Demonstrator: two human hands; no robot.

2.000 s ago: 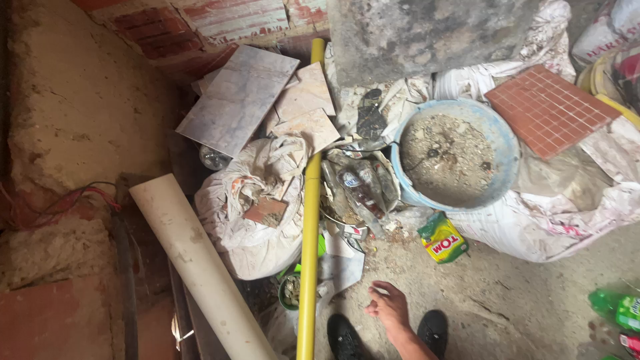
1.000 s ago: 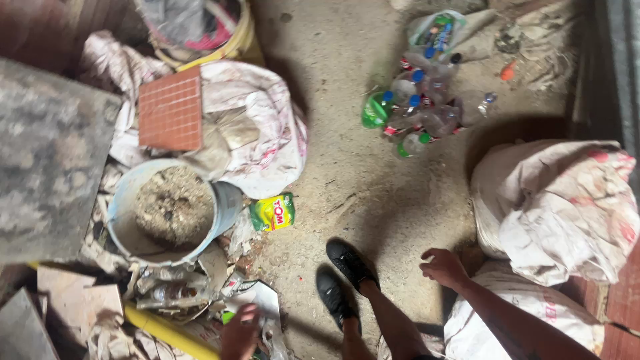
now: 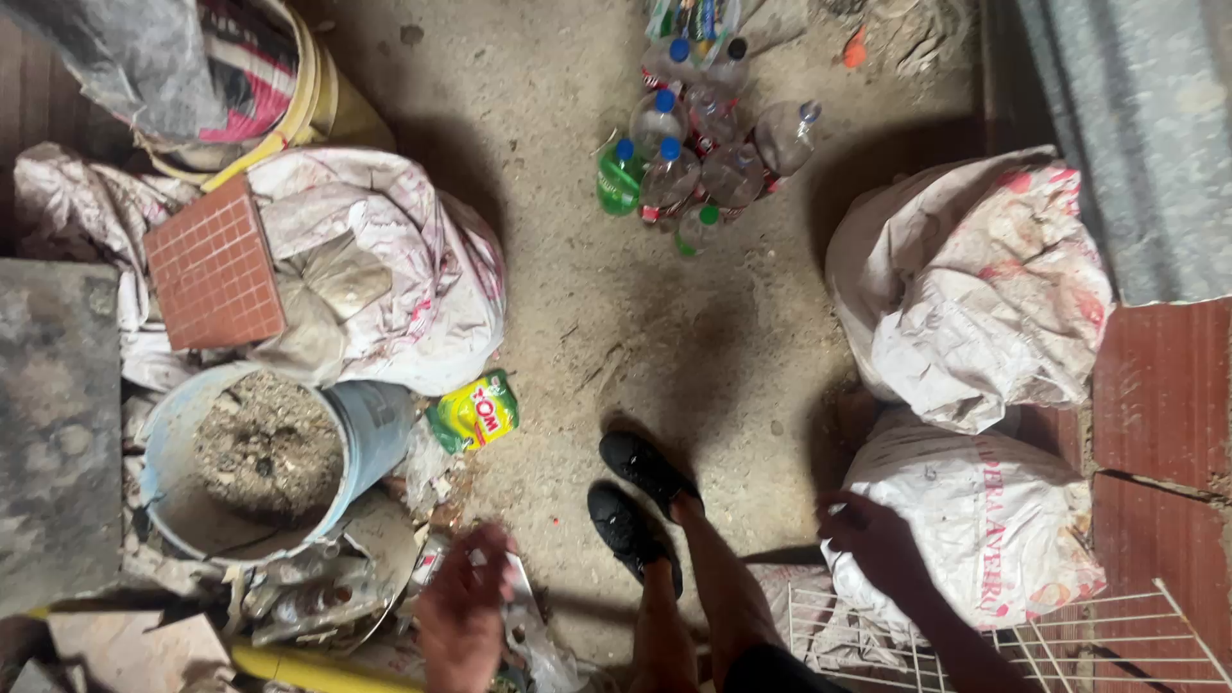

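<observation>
My left hand [image 3: 467, 602] is at the lower left, blurred, above scraps beside a blue plastic bucket [image 3: 371, 433] of grey rubble; whether it holds anything is unclear. My right hand [image 3: 866, 539] hangs with bent, parted fingers and nothing visible in it, over the edge of a white woven sack [image 3: 962, 520]. A green and yellow plastic packet [image 3: 481, 412] lies on the floor by the bucket. Plastic bottles [image 3: 664, 178], several with blue caps, stand grouped further off on the concrete.
A red grooved tile [image 3: 217, 269] rests on a stuffed sack [image 3: 433, 289] at left, below a yellow bucket [image 3: 332, 106]. Another full sack [image 3: 972, 289] stands at right, near corrugated metal sheet [image 3: 1145, 144]. A white wire rack [image 3: 1049, 645] and a yellow pipe [image 3: 318, 669] lie low in view.
The view has swung far to the right since the oldest frame, bringing in the bottles and the right-hand sacks. My left hand shows more fully now than one second ago.
</observation>
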